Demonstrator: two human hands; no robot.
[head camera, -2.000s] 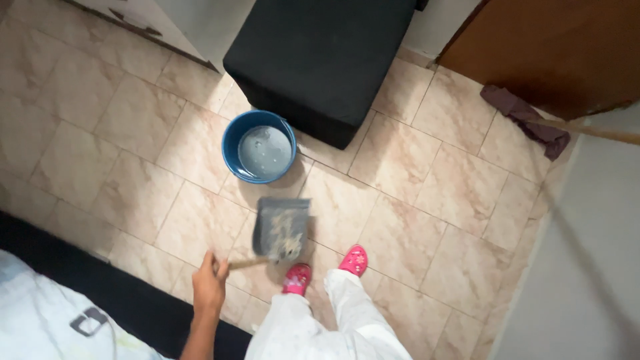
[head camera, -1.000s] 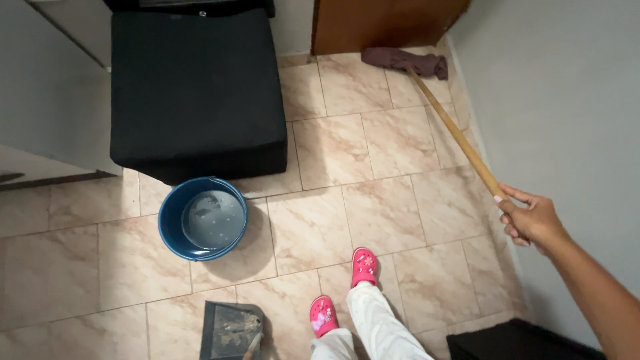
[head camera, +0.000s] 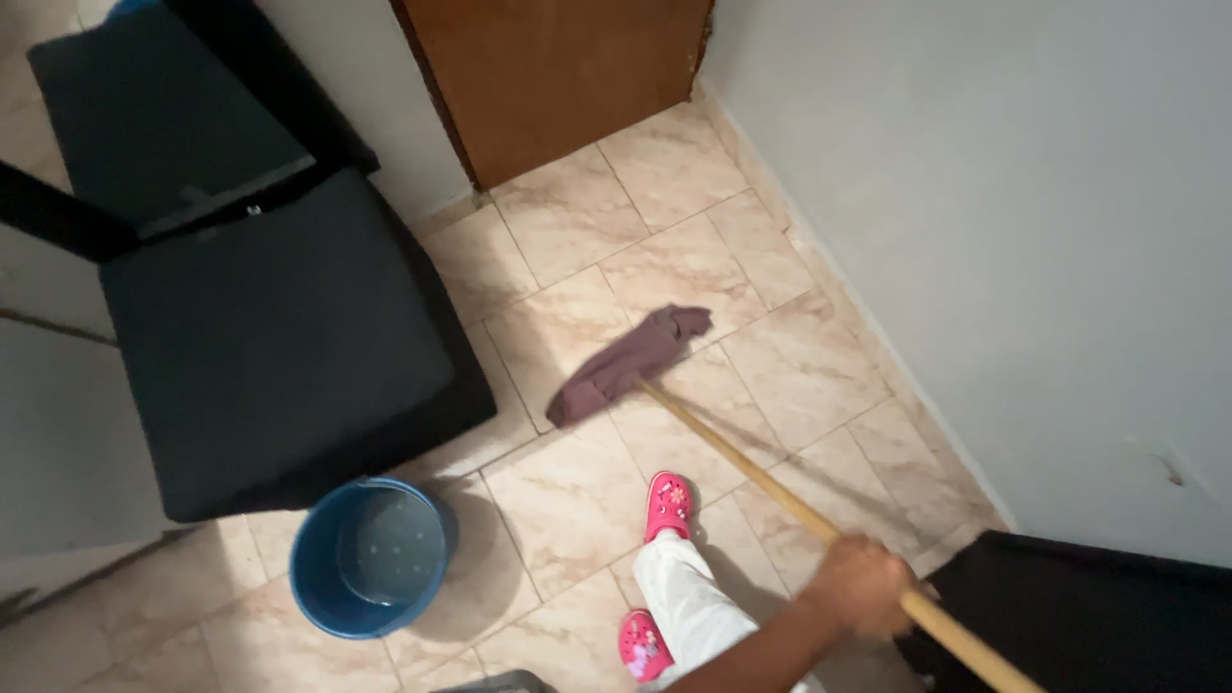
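Observation:
My left hand (head camera: 861, 587) is closed around the wooden handle (head camera: 736, 460) of a floor mop at the lower right. The handle slants up and left to a mop head wrapped in a purple-brown cloth (head camera: 626, 371), which lies on the tiles. My right hand is out of view, as is the handle's far end. A blue bucket (head camera: 300, 568) with cloudy liquid in it stands at the lower left, beside the black padded seat (head camera: 279, 337). Only the grey edge of the dustpan (head camera: 500, 683) shows at the bottom.
My feet in pink clogs (head camera: 668, 505) are on the tiled floor below the mop head. A brown door (head camera: 568, 77) is at the top, with a pale wall (head camera: 982, 212) along the right. A black item of furniture (head camera: 1088, 616) fills the lower right corner.
The mop head has come away from the door towards my feet. My left hand, earlier on the dustpan handle, is now on the mop handle. My right hand has left the view, which has turned.

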